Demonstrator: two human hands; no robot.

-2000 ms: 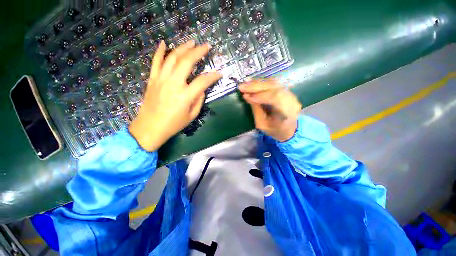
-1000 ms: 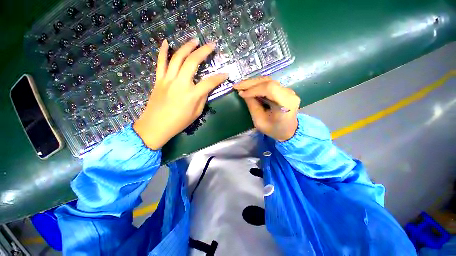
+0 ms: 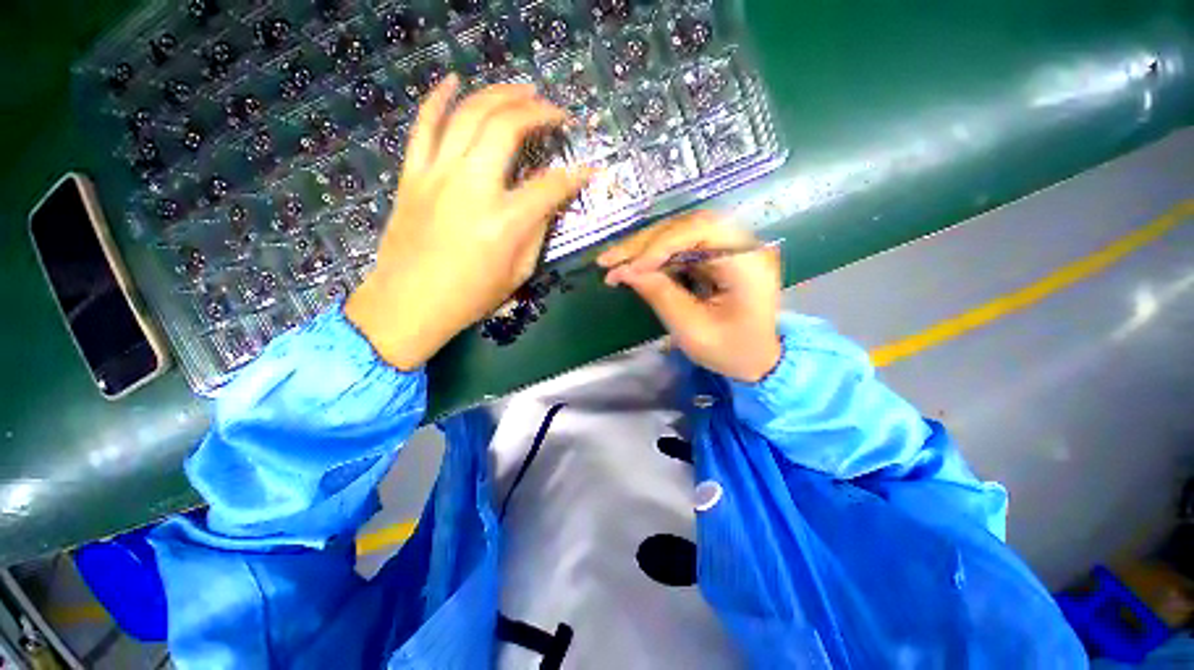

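Observation:
A clear blister tray (image 3: pixel 314 170) lies on the green bench, with small dark round assemblies (image 3: pixel 297 81) in many of its pockets. My left hand (image 3: pixel 458 223) rests over the tray's near part, fingers spread and bent; whether it holds a part cannot be told. My right hand (image 3: pixel 701 282) is just off the tray's near edge, its fingertips pinched on thin tweezers (image 3: pixel 720 253). The tip of the tweezers points left toward a loose pile of small black parts (image 3: pixel 513 318) on the bench beside my left wrist. The tip is blurred, so anything in it cannot be told.
A smartphone (image 3: pixel 98 285) with a dark screen lies left of the tray on the green mat (image 3: pixel 890 144). The bench edge runs close in front of my white top. Beyond it are a grey floor with a yellow line (image 3: pixel 1048 284) and blue objects at the lower left and lower right.
My right hand has drawn back from the tray edge and turned, with the tweezers now lying more level toward the pile. My left fingers have bent more. The view has shifted slightly.

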